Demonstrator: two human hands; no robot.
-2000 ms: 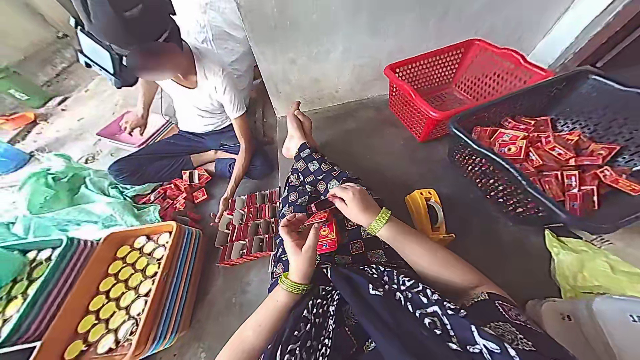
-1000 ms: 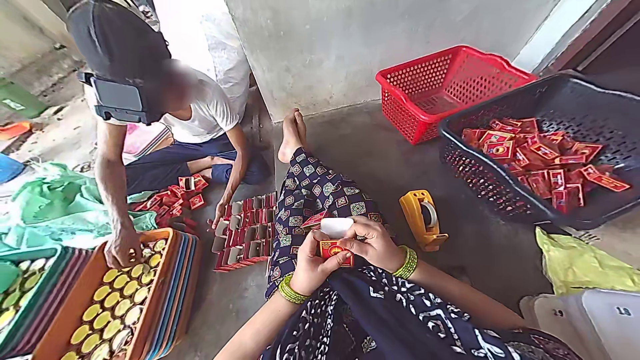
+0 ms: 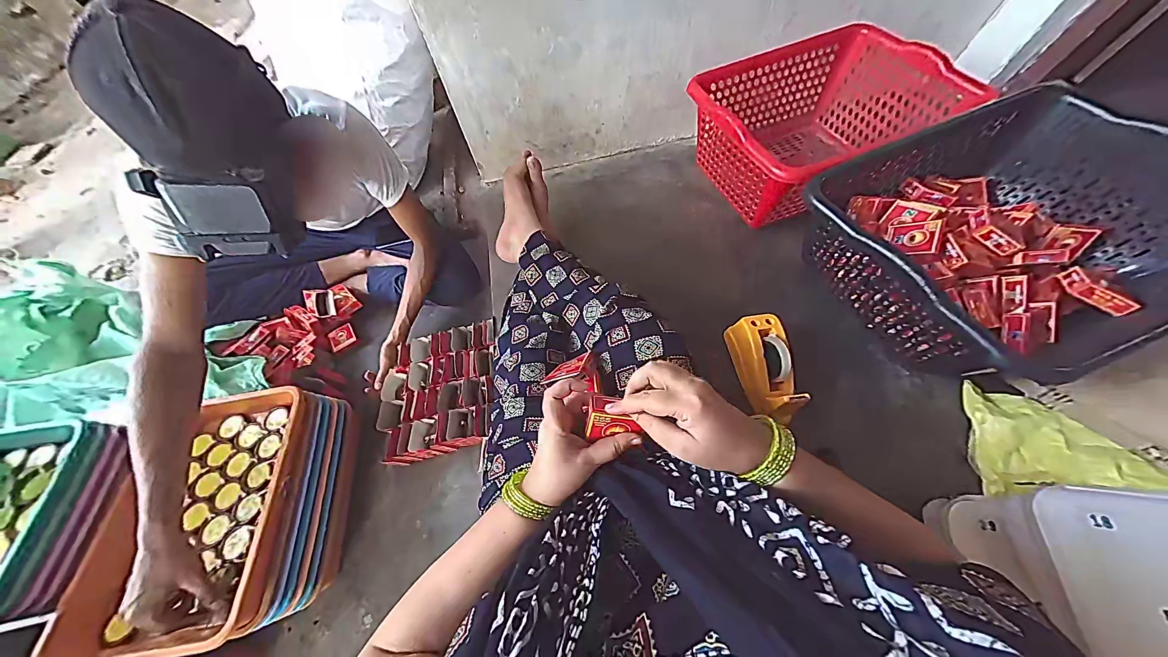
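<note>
My left hand [image 3: 579, 443] grips a small red printed carton [image 3: 613, 422] from the left, above my lap. On its right side my right hand [image 3: 689, 415] has its fingertips at the carton's top. Another red carton [image 3: 573, 369] is just above my left fingers, against my patterned trousers; whether my hand touches it is unclear. Left of my leg stand rows of upright red cartons with open tops [image 3: 438, 392]. A yellow tape dispenser [image 3: 765, 365] with a roll rests on the floor beyond my right hand.
A co-worker's hand [image 3: 169, 593] reaches into an orange tray [image 3: 292, 401] of round yellow-topped pieces. Red cartons [image 3: 297, 333] lie heaped near the co-worker. A red basket [image 3: 757, 173] stands beside a black basket [image 3: 922, 301] holding red cartons. Yellow-green plastic [image 3: 1049, 447] and whitish containers [image 3: 1095, 547] are at right.
The pale flap that showed above my hands one second ago is out of sight, and my fingers are at the carton's top. The co-worker has leaned forward over the tray.
</note>
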